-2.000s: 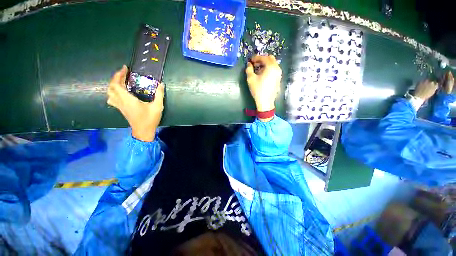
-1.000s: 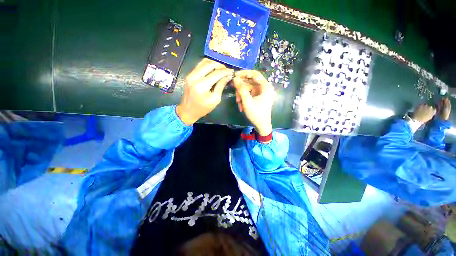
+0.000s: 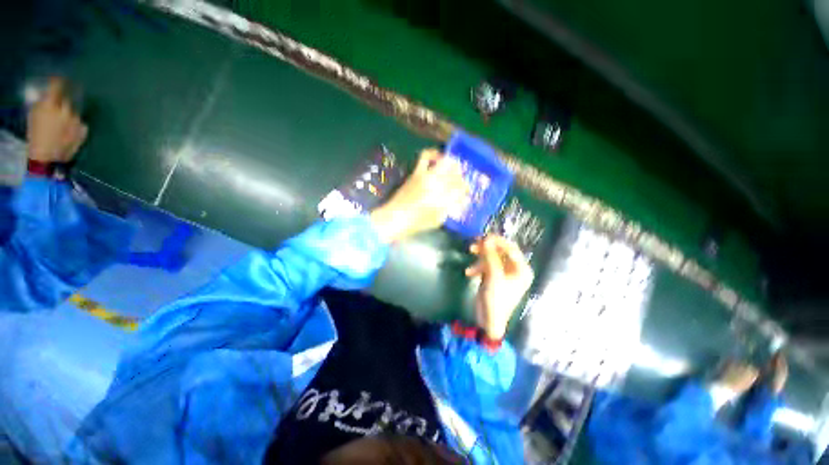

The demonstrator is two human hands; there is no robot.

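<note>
The frame is blurred. A black phone unit with small orange and white bits lies on the green bench, left of the blue parts bin. My left hand is over the bin's left side, fingers at its contents; whether it holds a piece cannot be told. My right hand is raised below the loose pile of small parts, its fingers curled together; blur hides whether a small part is between them.
A white parts tray lies right of the pile. Beyond the worn bench edge, dark units lie on the green conveyor. Another person's hand is at the left, and a person's hands are at the far right.
The view has turned and shifted, showing the conveyor. My hands, close together a second ago, are apart; the left has moved over the bin. The phone, held by my left hand earlier, lies free.
</note>
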